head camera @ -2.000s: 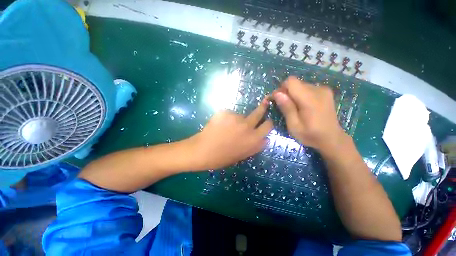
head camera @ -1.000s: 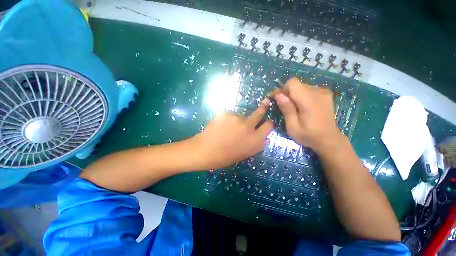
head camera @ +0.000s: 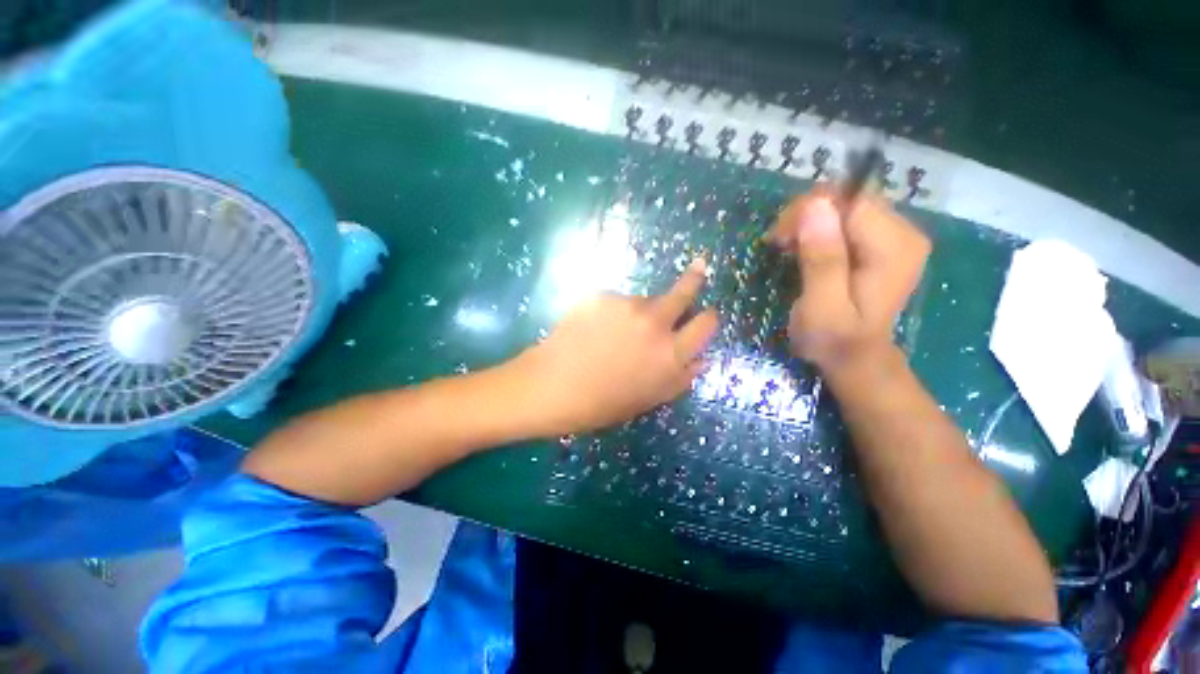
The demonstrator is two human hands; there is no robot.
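A clear blister tray (head camera: 737,494) with rows of tiny dark components lies on the green bench in front of me. My left hand (head camera: 612,362) rests over its left part, index finger extended to the tray and fingers apart; nothing shows in it. My right hand (head camera: 862,270) is blurred above the tray's upper right. It is closed on dark, blurred tweezers (head camera: 865,171), whose end sticks up past the fingers. A row of small dark components (head camera: 724,141) lies over the white strip beyond, and more pockets show further back, dim and dark.
A light blue fan (head camera: 151,316) stands at the left. Tiny pale scraps (head camera: 520,178) dot the green bench. At the right are a white paper (head camera: 1053,336), a pale cylinder (head camera: 1123,395), dark cables and a red edge (head camera: 1171,612). The white strip (head camera: 434,66) curves across the back.
My right hand has moved up and right, away from my left fingertip, and the tweezers now show above it. My left hand keeps nearly the same place. The view has shifted slightly.
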